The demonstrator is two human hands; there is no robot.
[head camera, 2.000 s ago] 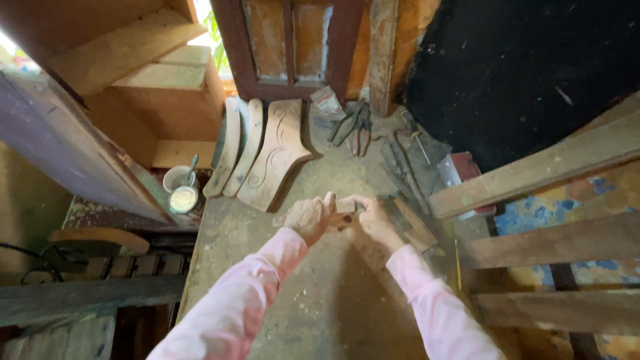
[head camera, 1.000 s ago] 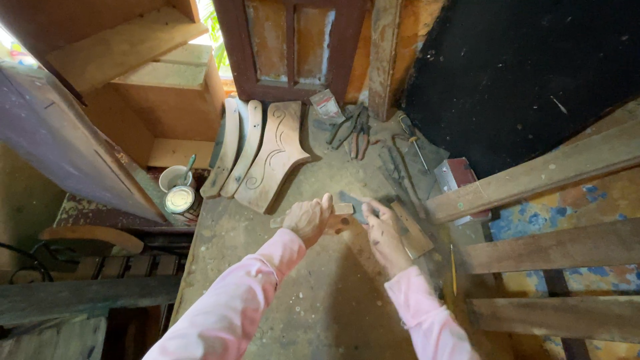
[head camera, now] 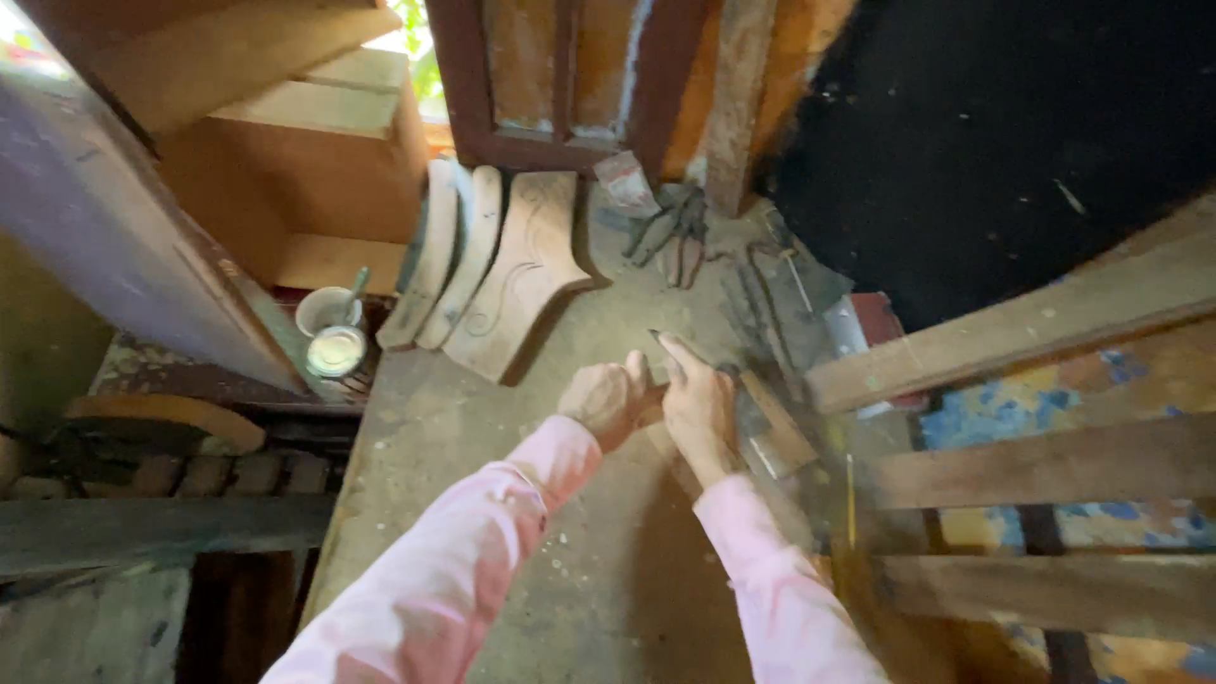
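Both of my hands are together over the middle of the wooden workbench (head camera: 456, 532). My left hand (head camera: 603, 404) is closed on a small wooden piece (head camera: 650, 407), most of which the fingers cover. Close against it, my right hand (head camera: 698, 408) grips a thin tool with a dark pointed tip (head camera: 655, 334) that sticks out past the index finger; its kind cannot be told. Just right of that hand lies a flat wooden block (head camera: 779, 418). Beyond my left hand rest a carved wooden panel (head camera: 522, 275) with scroll lines and two curved wooden slats (head camera: 472, 261).
Pliers (head camera: 676, 237) and other metal tools (head camera: 760, 304) lie at the back right, near a small plastic packet (head camera: 627, 183). A red and white box (head camera: 863, 323) sits by the wooden rails (head camera: 1026, 332). Left of the bench stand a cup (head camera: 326, 310) and a jar (head camera: 336, 351). A yellow pencil-like stick (head camera: 850, 499) is at the right.
My right hand has turned, and a dark pointed tip now shows beyond its index finger. One second ago a dark flat part showed between the two hands. My left hand keeps its hold on the wooden piece.
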